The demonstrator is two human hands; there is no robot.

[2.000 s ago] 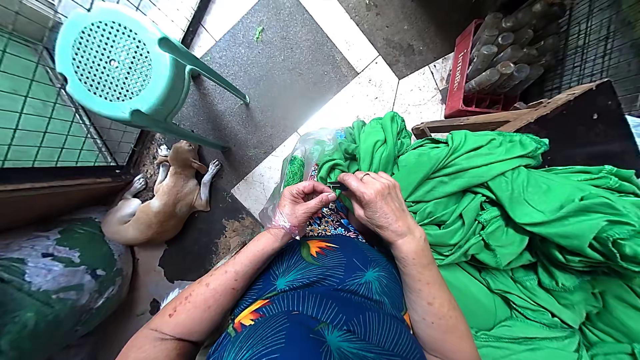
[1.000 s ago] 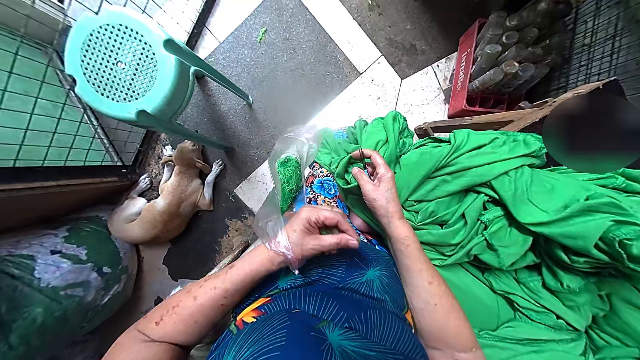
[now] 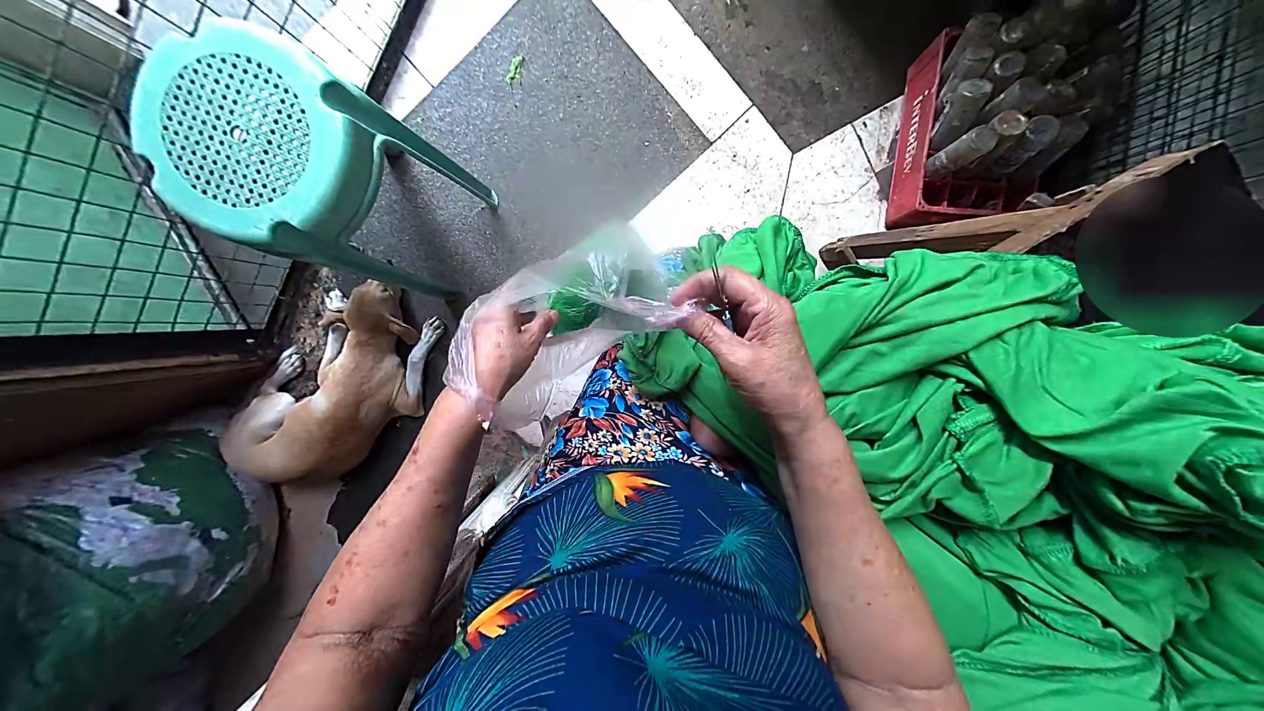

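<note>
A clear plastic bag [image 3: 553, 380] is looped around my left wrist, and green thread scraps [image 3: 578, 304] show through it. My left hand [image 3: 506, 348] is inside the bag's mouth with the fingers apart from the thumb. My right hand [image 3: 755, 341] pinches the bag's edge between thumb and fingers. A small dark metal tool, perhaps thread snips, is also in its fingers. Green fabric [image 3: 987, 395] lies in a large heap at my right, partly over my lap beside my right hand.
A tan dog [image 3: 331, 415] lies on the floor at the left, near a turquoise plastic stool [image 3: 237, 128]. At the upper right stand a red crate [image 3: 918, 128] of glass bottles and a wooden frame [image 3: 928, 242]. A wire mesh panel [image 3: 79, 197] borders the left.
The bag's mouth has been drawn open between my hands. My left hand has moved up and left from my lap; my right hand now holds the bag's edge.
</note>
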